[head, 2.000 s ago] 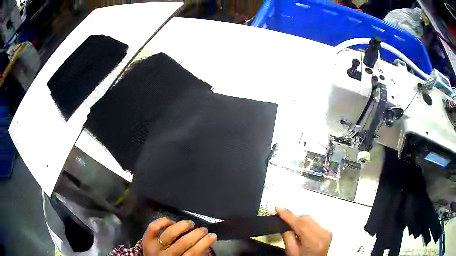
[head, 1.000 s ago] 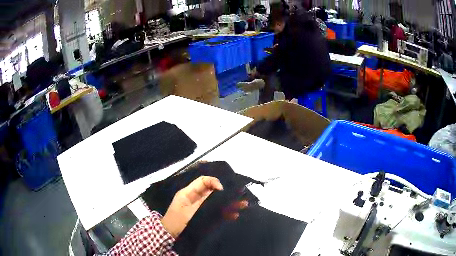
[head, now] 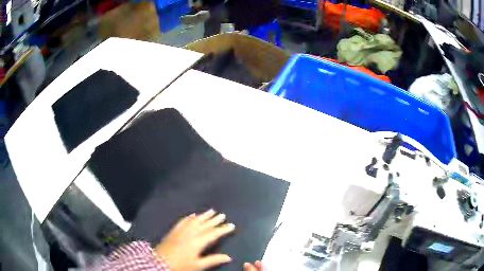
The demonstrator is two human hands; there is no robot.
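A dark, four-sided fabric panel (head: 241, 198) lies flat on the white table, its left part overlapping a black panel stack (head: 151, 145). My left hand (head: 196, 243) rests palm down on the panel's lower part with its fingers apart and holds nothing. Only fingertips of my right hand (head: 253, 266) show at the bottom edge, by the panel's lower right; what they do is hidden. The sewing machine (head: 371, 211) stands to the right, blurred around its needle area.
A second black stack (head: 95, 108) lies on the white side board (head: 159, 53). Behind the table are a blue crate (head: 366, 100) and a cardboard box (head: 255, 50) with dark contents. Black strips (head: 400, 256) hang below the machine's lit display (head: 440, 247).
The view has tilted down from the room to the table. My left hand, raised at the dark fabric a second ago, now lies flat on the panel. Right fingertips have come into view.
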